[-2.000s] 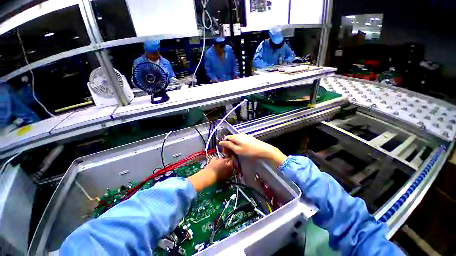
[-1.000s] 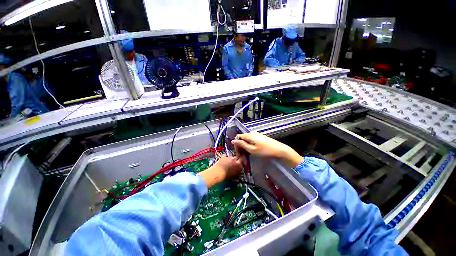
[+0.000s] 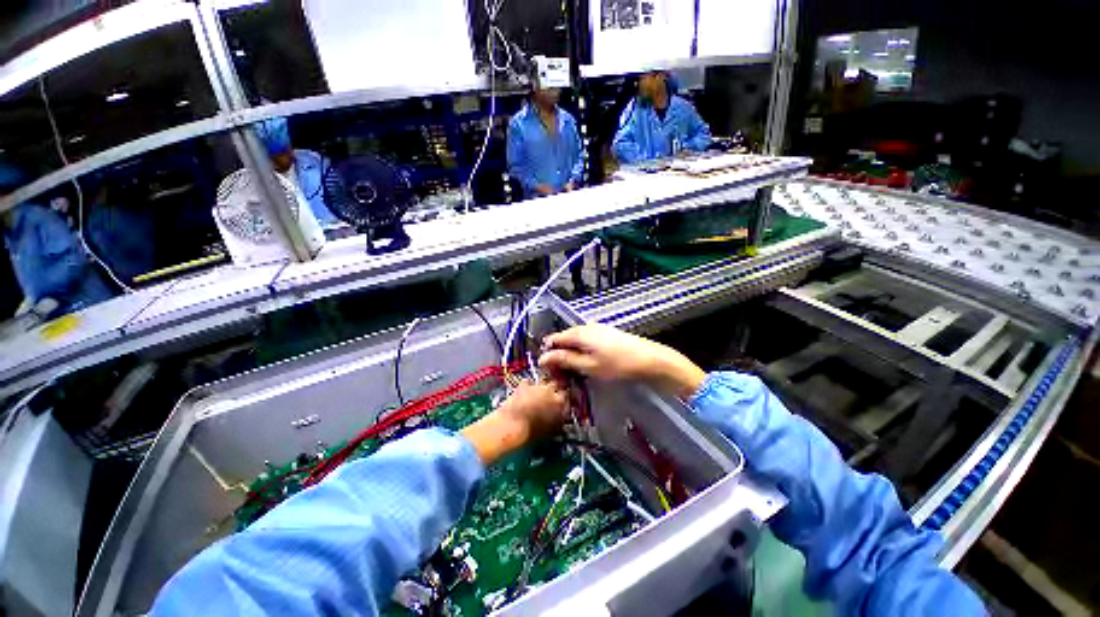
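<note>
A large light-grey metal enclosure lies open below me, with a green circuit board on its floor. My left hand is inside near the right end wall, fingers closed on a wire bundle. My right hand is just above and right of it, over the end wall, fingertips pinched on the same bundle. The fingers hide the exact grip point. A white cable loops up behind my hands. Red wires run along the far side of the board.
A raised white shelf with a white fan and a dark fan crosses beyond the enclosure. Several people in blue coats are behind it. A conveyor frame and a ball transfer table are at the right.
The view shifted right and then back left. Both hands stay together at the wire bundle, with small finger shifts. The middle person opposite now stands more upright.
</note>
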